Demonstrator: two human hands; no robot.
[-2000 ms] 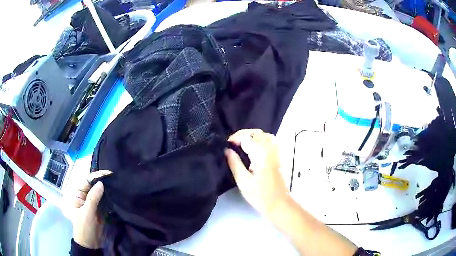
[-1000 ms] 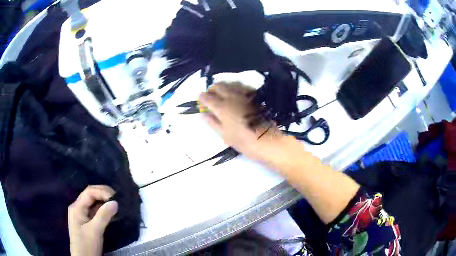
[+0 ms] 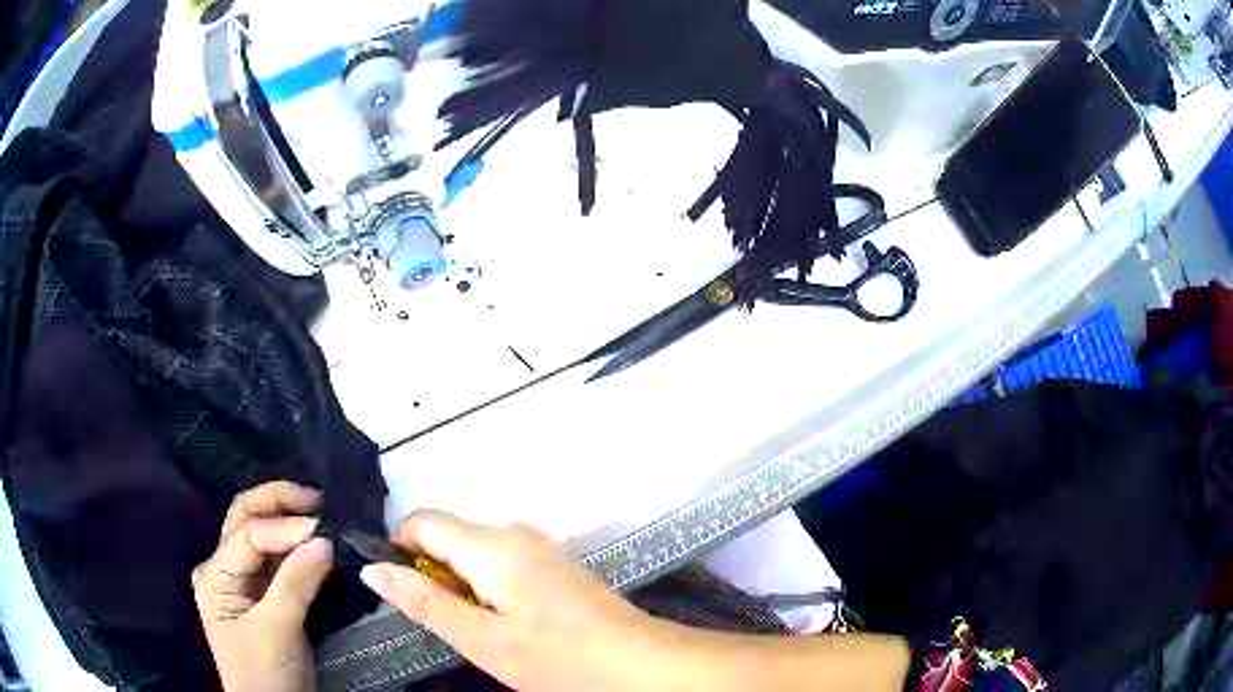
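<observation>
Black cloth [image 3: 129,500] with a dark checked part [image 3: 203,338] lies at the left, partly over the table's front edge. My left hand [image 3: 264,581] pinches the cloth's edge between thumb and fingers. My right hand [image 3: 487,588] holds yellow-handled thread snips [image 3: 444,573], and their dark blades point left at the cloth edge by my left fingertips. Whether the blades are closed on a thread cannot be told.
The sewing machine's needle area [image 3: 406,243] stands behind the cloth. Large black shears [image 3: 717,291] lie on the table, partly under black fringed strips [image 3: 791,176]. A smartphone [image 3: 1041,149] lies at the right. A ruler tape [image 3: 757,500] runs along the front edge, with a black pile [image 3: 1014,500] beyond.
My right hand has moved from beside the fringed strips down to the cloth edge, bringing the yellow snips. My left hand still pinches the cloth. The view has shifted slightly.
</observation>
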